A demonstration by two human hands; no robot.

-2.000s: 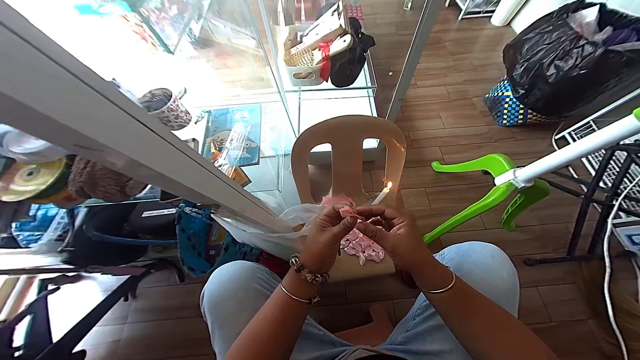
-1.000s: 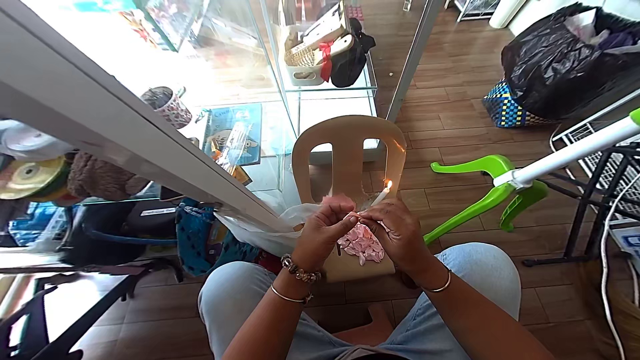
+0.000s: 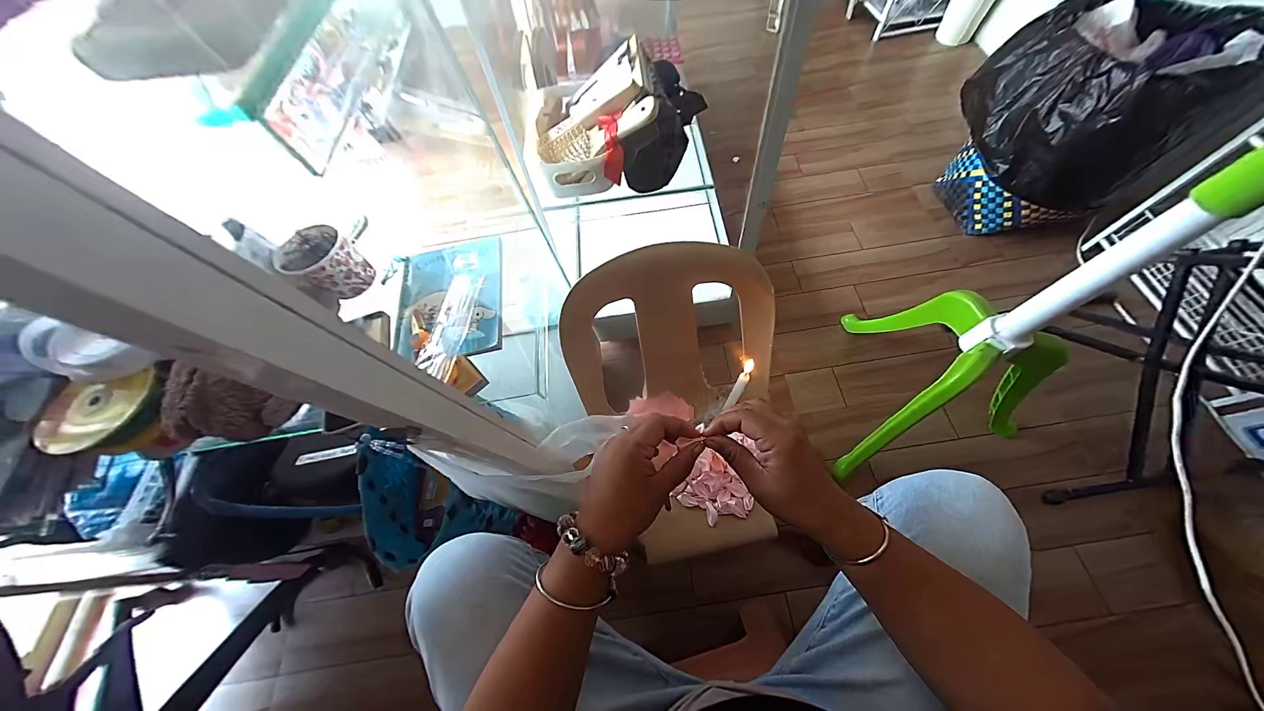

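Observation:
My left hand [image 3: 632, 481] and my right hand [image 3: 775, 466] meet fingertip to fingertip over a plastic chair, both pinching a small pink petal-like piece that the fingers mostly hide. Below them a pile of pink petal-like pieces [image 3: 713, 491] lies on the seat of the tan chair [image 3: 667, 259]. Just beyond my left fingers are more pink pieces [image 3: 662, 406]. A lit white candle [image 3: 737, 391] stands tilted behind my right fingers, its flame above them; its base is hidden.
A glass display cabinet [image 3: 765, 128] stands ahead and left, with a white basket [image 3: 573, 176] inside. At right are a green-footed white stand [image 3: 987, 336], a black plastic bag [image 3: 1066, 109] and a white cable [image 3: 1183, 474]. White sheer material [image 3: 513, 484] hangs beside my left hand.
My hands, near the candle flame one second ago, are now slightly lower and nearer me, fingertips still together. The pink pieces beyond my left fingers show more fully.

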